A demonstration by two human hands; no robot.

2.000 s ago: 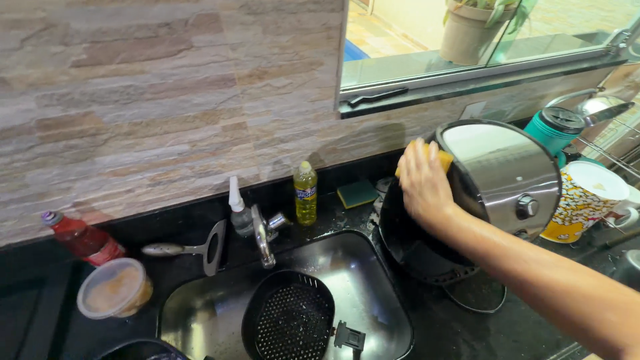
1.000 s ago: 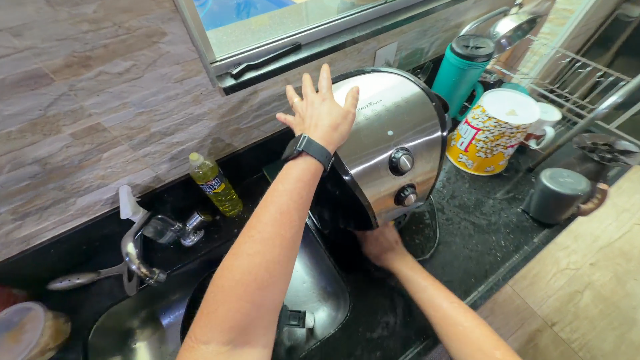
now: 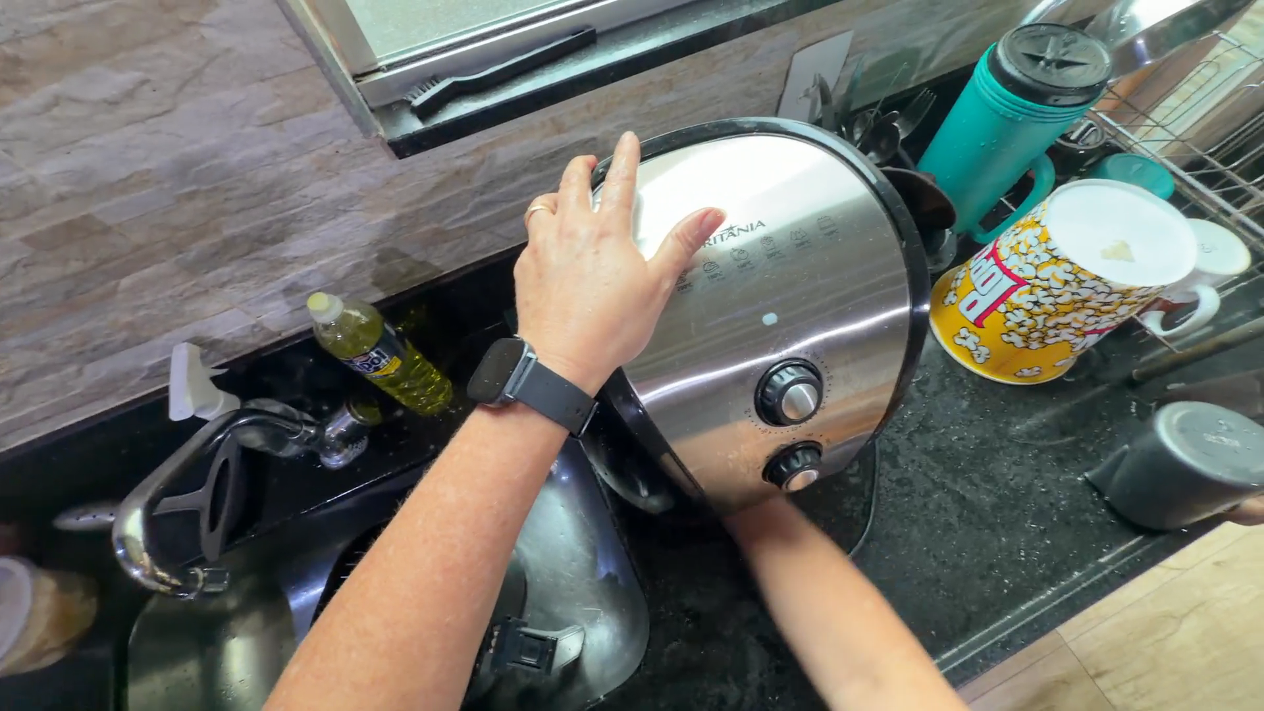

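Observation:
A steel-fronted air fryer body with two knobs stands tilted on the black counter, right of the sink. My left hand, with a watch on the wrist, lies on its upper left edge and front, fingers spread. My right hand reaches under its lower end; the fingers are hidden and only the wrist and forearm show. A black perforated basket, mostly behind my left arm, and its handle are in the steel sink.
Left of the fryer stand a bottle of yellow-green dish soap and a curved faucet. On the right are a teal mug, a popcorn bucket, a wire rack and a dark grey mug. A black brush lies on the sill.
Two seconds ago one hand held a yellow sponge at the fryer's edge; now both hands are at the fryer and that sponge is out of sight. The view has swung right and closer.

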